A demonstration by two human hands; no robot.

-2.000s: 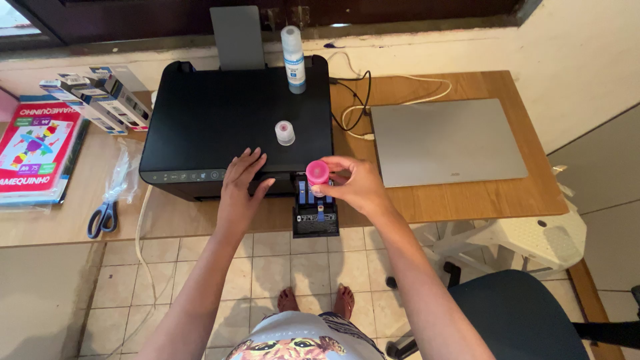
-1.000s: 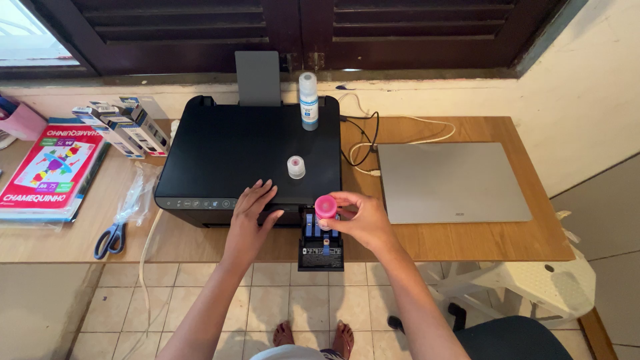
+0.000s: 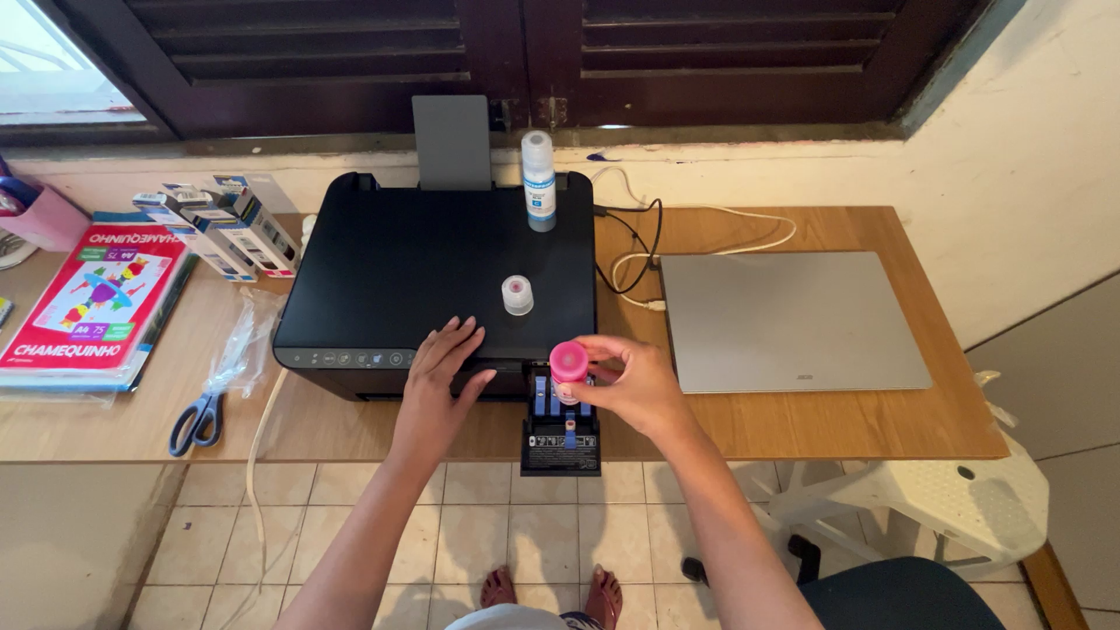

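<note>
My right hand (image 3: 630,385) grips a magenta ink bottle (image 3: 569,360) upside down over the ink tanks (image 3: 542,395) at the front right of a black printer (image 3: 420,262). The tank cover (image 3: 561,455) hangs open over the desk's front edge, and the bottle's lower end is hidden. My left hand (image 3: 444,372) rests on the printer's front top edge, fingers apart, holding nothing. A clear cap (image 3: 517,295) sits on the printer lid. Behind it stands a capped cyan ink bottle (image 3: 539,184).
A closed grey laptop (image 3: 787,324) lies right of the printer, beside cables (image 3: 652,254). At left are ink boxes (image 3: 232,227), a paper pack (image 3: 96,306), blue-handled scissors (image 3: 199,420) and a plastic wrapper (image 3: 249,337). A white plastic stool (image 3: 954,490) and a dark chair (image 3: 892,599) stand below right.
The view has tilted up, showing more of the shutters. Both hands keep their places, the right one still on the inverted bottle at the tanks.
</note>
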